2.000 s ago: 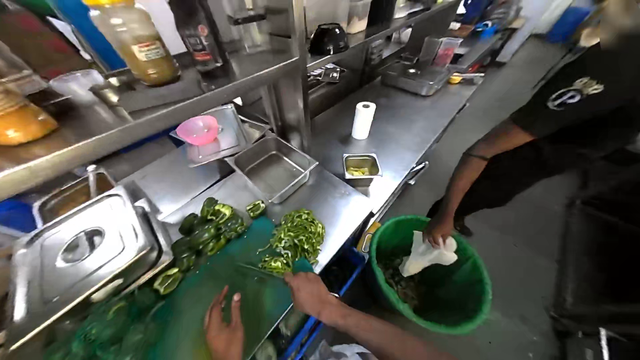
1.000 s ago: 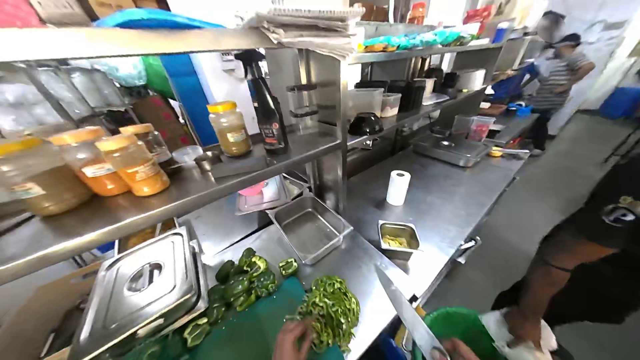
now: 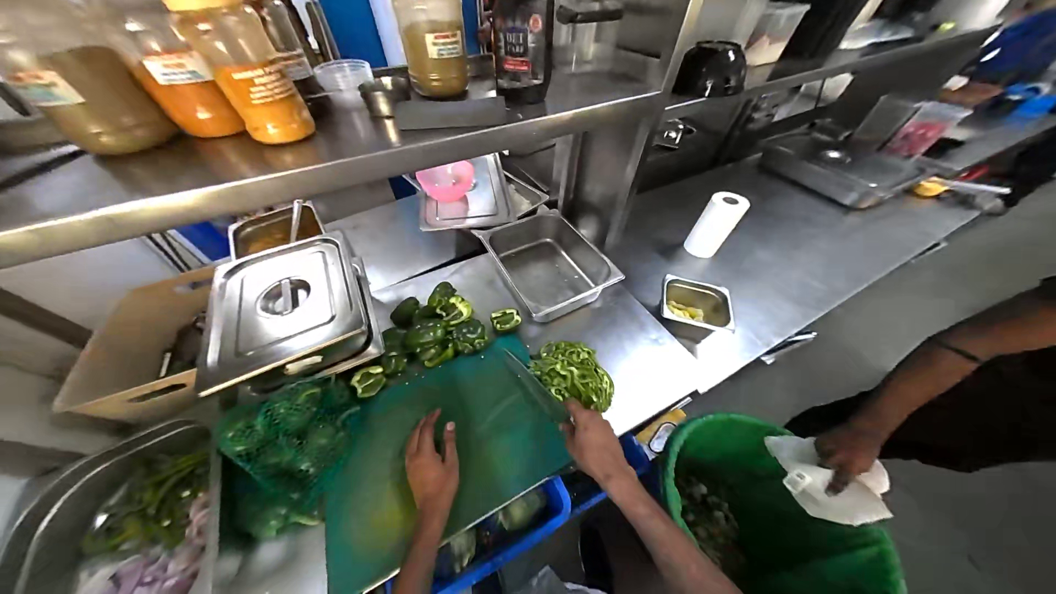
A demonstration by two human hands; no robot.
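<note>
A knife (image 3: 535, 388) is gripped in my right hand (image 3: 596, 444), its blade over the right side of a green cutting board (image 3: 487, 421), beside a pile of sliced green peppers (image 3: 575, 373). My left hand (image 3: 432, 464) rests on or just over the board with fingers apart, holding nothing. Halved green peppers (image 3: 433, 330) lie heaped behind the board. Left of the board sits a green mesh bag of peppers (image 3: 289, 437). A steel pan without a lid (image 3: 551, 268) stands behind the slices, and a lidded steel pan (image 3: 285, 309) is at the left.
At the right, a co-worker's hand (image 3: 850, 454) holds a white cloth or bag over a green bin (image 3: 784, 528). A small steel container (image 3: 697, 304) and a paper roll (image 3: 716, 224) stand on the far counter. A shelf (image 3: 346, 157) with jars crosses above. A blue crate (image 3: 544, 516) is under the board.
My right hand has come back from near the bin to the board's right edge with the knife. My left hand has moved off the sliced peppers. The view has tilted down.
</note>
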